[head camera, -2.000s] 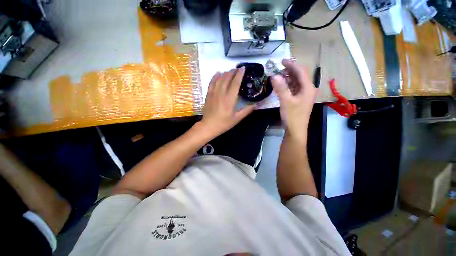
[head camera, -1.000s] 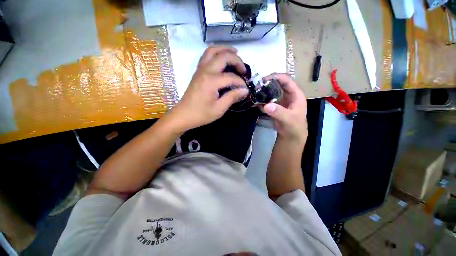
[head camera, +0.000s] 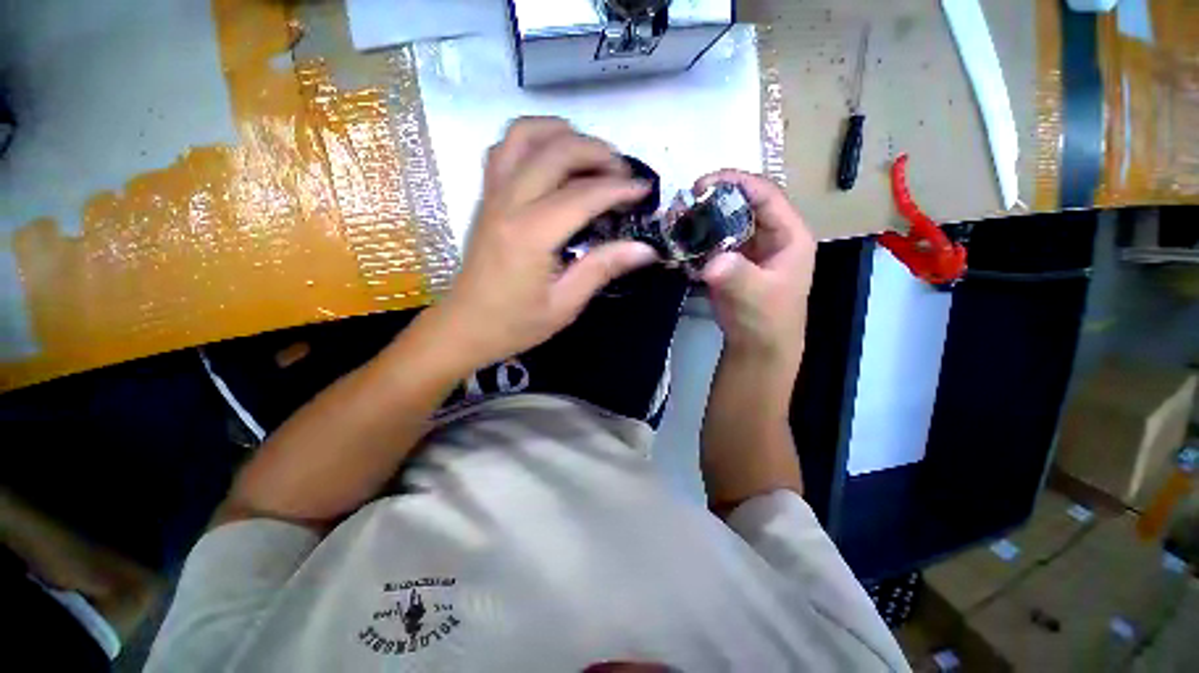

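My left hand [head camera: 546, 224] holds a black rounded housing [head camera: 636, 178] above the front part of the white work sheet [head camera: 460, 118], its fingers covering much of it. My right hand [head camera: 763, 256] holds a round silver and dark internal module [head camera: 713, 226] by its edge, just right of the housing. The module's dark middle faces up. The two parts are side by side near the bench's front edge. Whether wires join them cannot be told.
A pale screw feeder box [head camera: 618, 46] stands behind the hands. A small black-handled screwdriver [head camera: 852, 147], red-handled pliers [head camera: 928, 250] at the bench edge and a white strip [head camera: 986, 105] lie to the right. Orange tape [head camera: 263, 250] covers the left bench. Cartons [head camera: 1118, 421] sit low right.
The housing has been lifted off the sheet in my left hand, and my right hand has taken hold of the silver module. Over the last second the module has tilted to face up more.
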